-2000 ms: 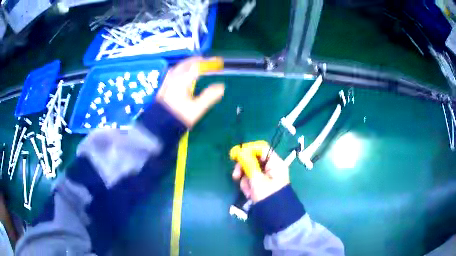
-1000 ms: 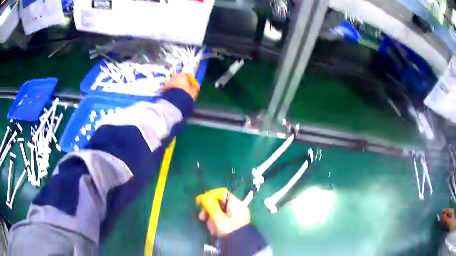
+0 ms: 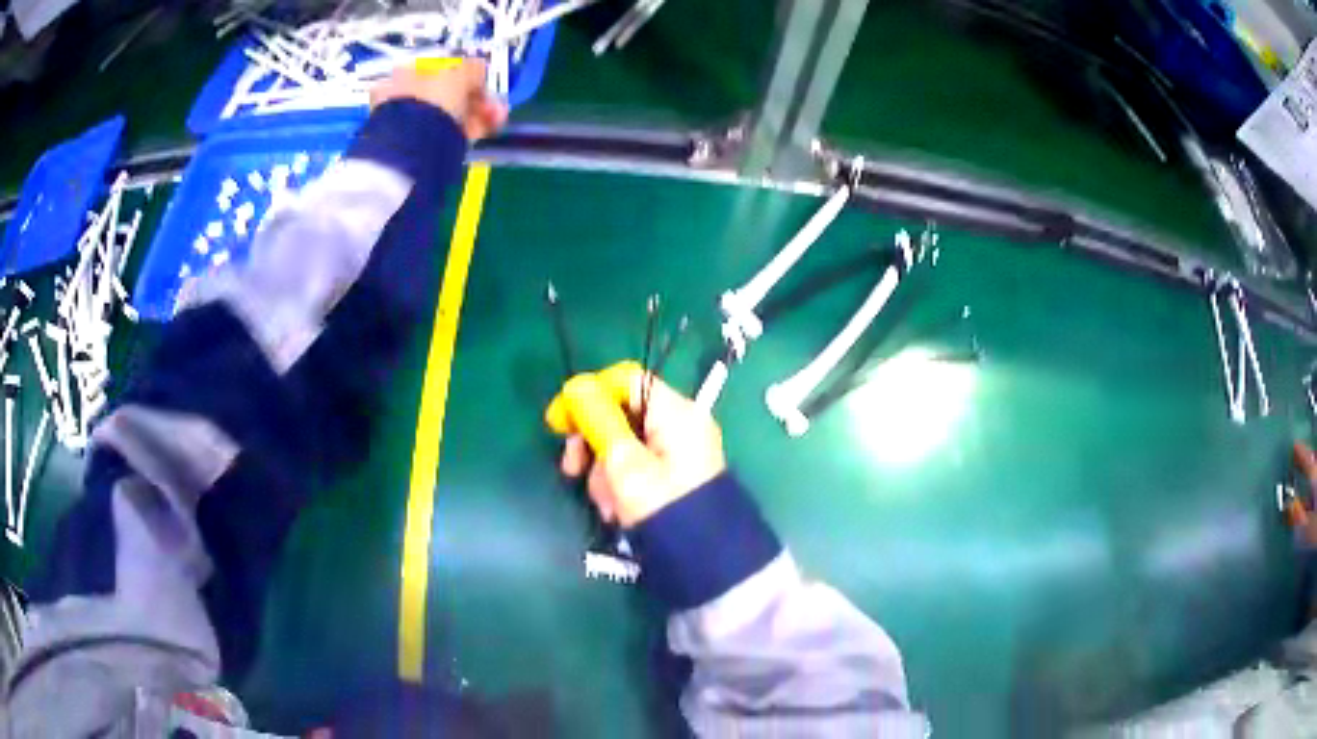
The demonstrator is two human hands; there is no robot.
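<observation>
My right hand (image 3: 643, 440), with yellow finger covers, is closed around a wire harness. Its black lead wires (image 3: 650, 339) fan up above the fingers, and a white multi-pin connector (image 3: 611, 566) shows below the hand. My left hand (image 3: 433, 94) is at the front right edge of the harness tray (image 3: 535, 72), over the white strips. It is blurred, and whether it holds a strip cannot be told. The housing tray (image 3: 166, 253) with small white housings lies partly under my left sleeve.
Two white harnesses (image 3: 845, 347) lie right of my right hand, near the dark metal rail (image 3: 997, 210). A loose harness pile (image 3: 87, 325) and a small blue tray (image 3: 58, 188) are at far left. Another person's hand (image 3: 1304, 491) shows at the right edge.
My left hand has gone from above the housing tray to the harness tray and is now at that tray's front right edge. My right hand still holds the harness. The view has shifted.
</observation>
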